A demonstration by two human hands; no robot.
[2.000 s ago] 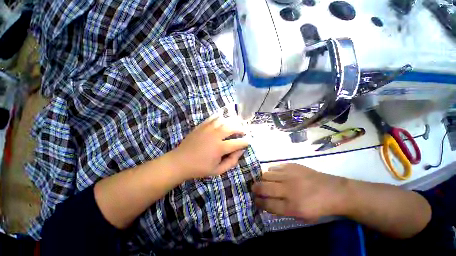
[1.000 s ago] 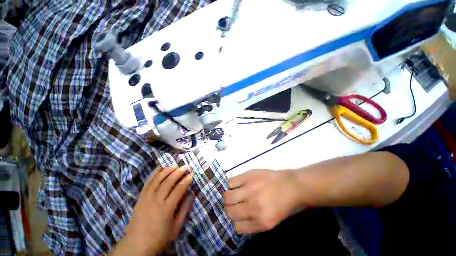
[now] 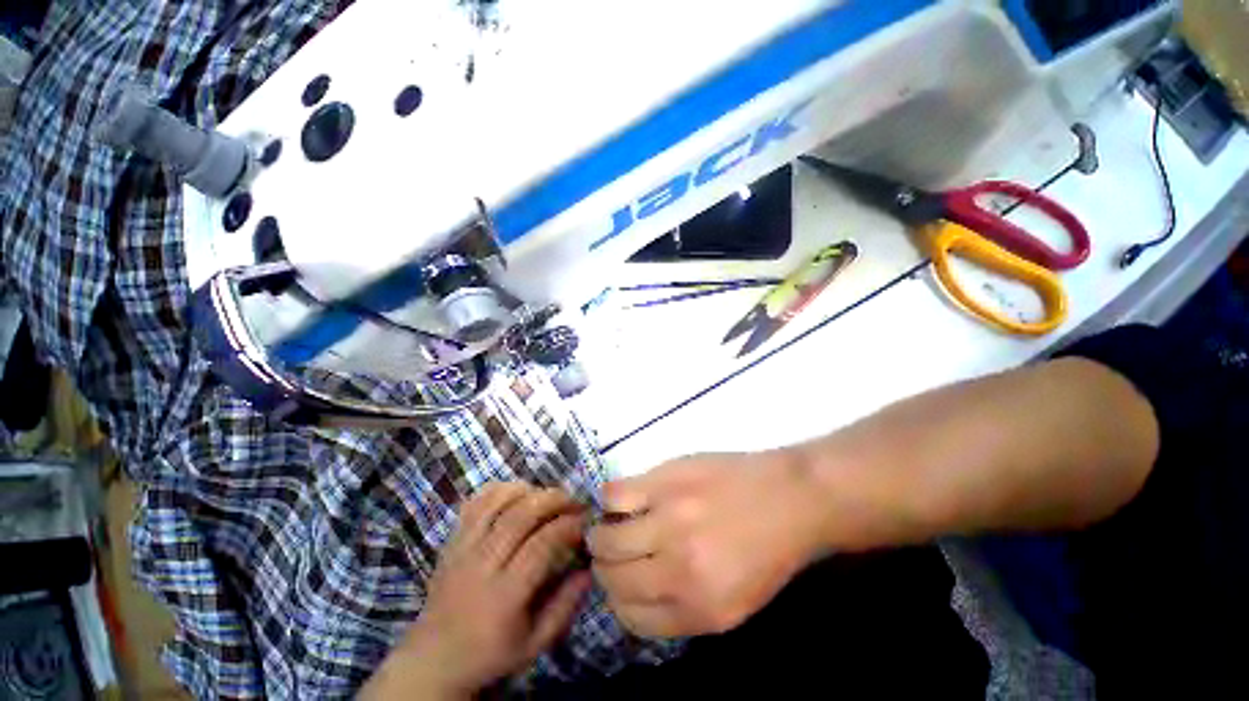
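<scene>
A plaid shirt piece [image 3: 315, 527], dark and white checked, lies under the front of a white sewing machine [image 3: 575, 123] with a blue stripe and "JACK" lettering. Its edge runs from the needle area toward me. My left hand [image 3: 507, 582] rests on the cloth with bent fingers, its fingertips near the edge. My right hand [image 3: 692, 541] is curled with its fingertips closed on the cloth edge, close beside my left fingertips. The needle and presser foot are too blurred to make out clearly.
Scissors [image 3: 997, 260] with red and yellow handles lie right of the machine front. Thread snips [image 3: 792, 295], thin dark prongs [image 3: 699, 289] and a flat black rectangle [image 3: 726, 222] lie left of them. More plaid cloth [image 3: 82, 233] is heaped left of the machine. A black cord [image 3: 1167, 178] lies at the right.
The view has shifted, so the machine head appears lower and further left. My left hand has moved right along the cloth, and my hands are now closer together.
</scene>
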